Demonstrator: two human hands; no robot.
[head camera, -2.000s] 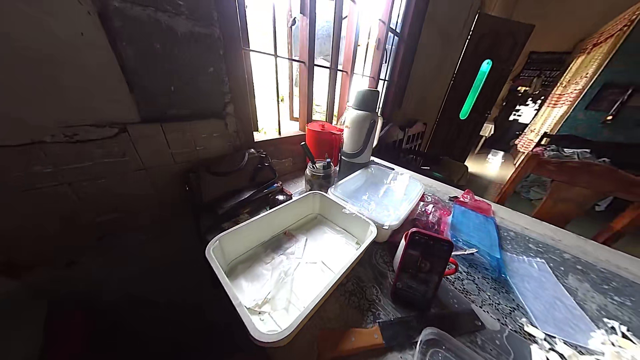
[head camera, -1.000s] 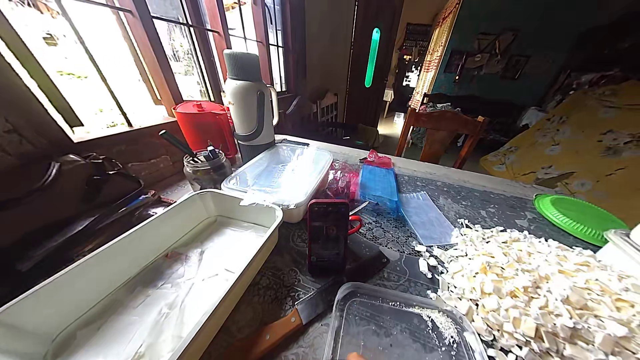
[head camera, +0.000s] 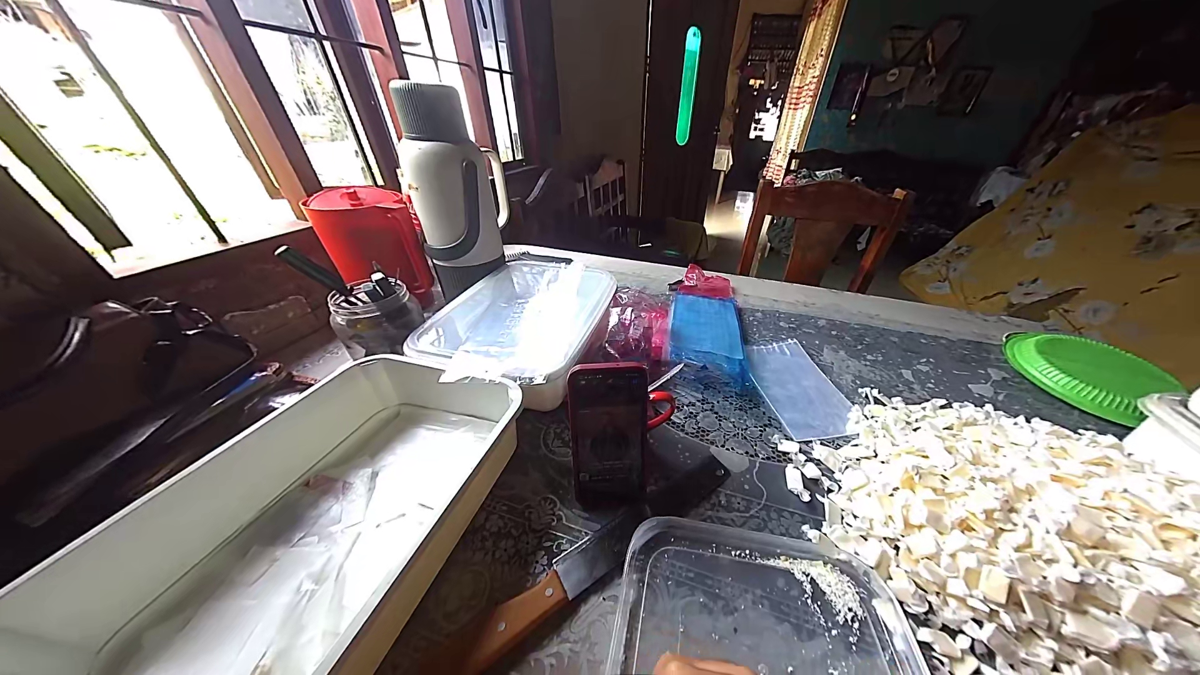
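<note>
Fingers of what looks like my right hand (head camera: 701, 665) show at the bottom edge, over a clear plastic container (head camera: 722, 600); whether they hold anything is hidden. My left hand is out of view. White crumbs lie in the container. On its right spreads a large heap of pale, cut, cube-like pieces (head camera: 1022, 525). Left of the container lies a knife with a wooden handle (head camera: 517, 619), its dark blade pointing up and right. A phone (head camera: 607, 436) stands upright behind the knife, against a red-handled cup (head camera: 662, 410). The long cream tray (head camera: 469, 487) at left holds clear plastic pieces.
A lidded plastic box (head camera: 525, 319), a glass jar of utensils (head camera: 375, 314), a red pitcher (head camera: 361, 234) and a vacuum flask (head camera: 450, 187) stand behind. Blue plastic packaging (head camera: 705, 328), a clear bag (head camera: 797, 389) and a green plate (head camera: 1087, 375) lie farther back.
The view has turned right, bringing the heap more fully into sight. The fingertips at the bottom edge, absent in the oldest frame, appear in the later ones.
</note>
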